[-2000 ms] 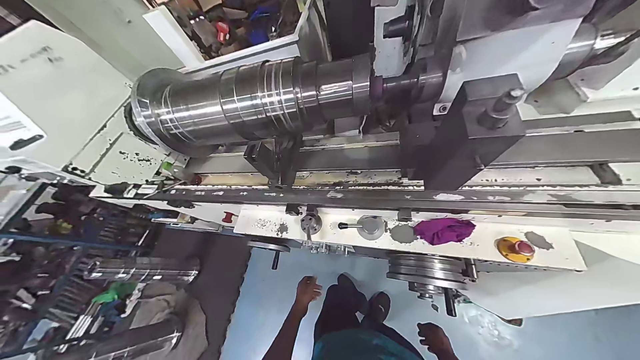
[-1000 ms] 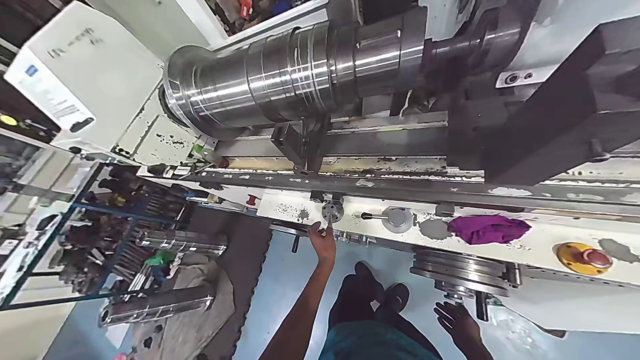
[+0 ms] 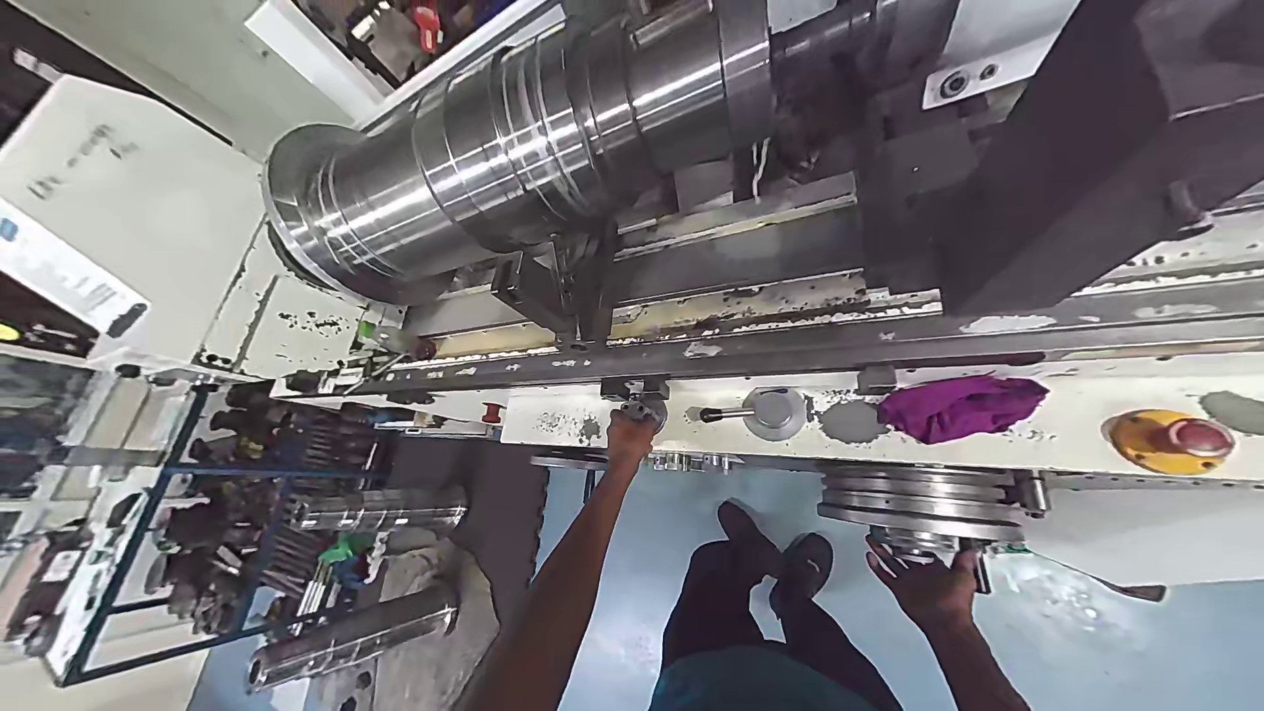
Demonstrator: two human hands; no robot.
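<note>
My left hand (image 3: 630, 434) is closed around a small metal knob (image 3: 644, 411) on the machine's cream front panel. At the hub of a steel handwheel (image 3: 918, 499), my right hand (image 3: 926, 583) has its fingers spread, close to the wheel's handle; whether it touches is unclear. Behind the panel a large stepped steel shaft (image 3: 474, 148) lies across the lathe-like machine. A dark metal bracket (image 3: 568, 286) stands below the shaft. Between my hands is a round grey knob with a lever (image 3: 778, 413).
A purple cloth (image 3: 963, 407) and a yellow-ringed red button (image 3: 1180, 441) are on the panel. A blue-framed rack (image 3: 163, 553) with metal parts stands at the left, near two steel cylinders (image 3: 355, 637). A dark block (image 3: 1066, 168) rises at the right.
My left hand has gone up from beside my legs to the small panel knob and closed on it. My right hand has moved up to the handwheel hub. The view has moved closer to the machine.
</note>
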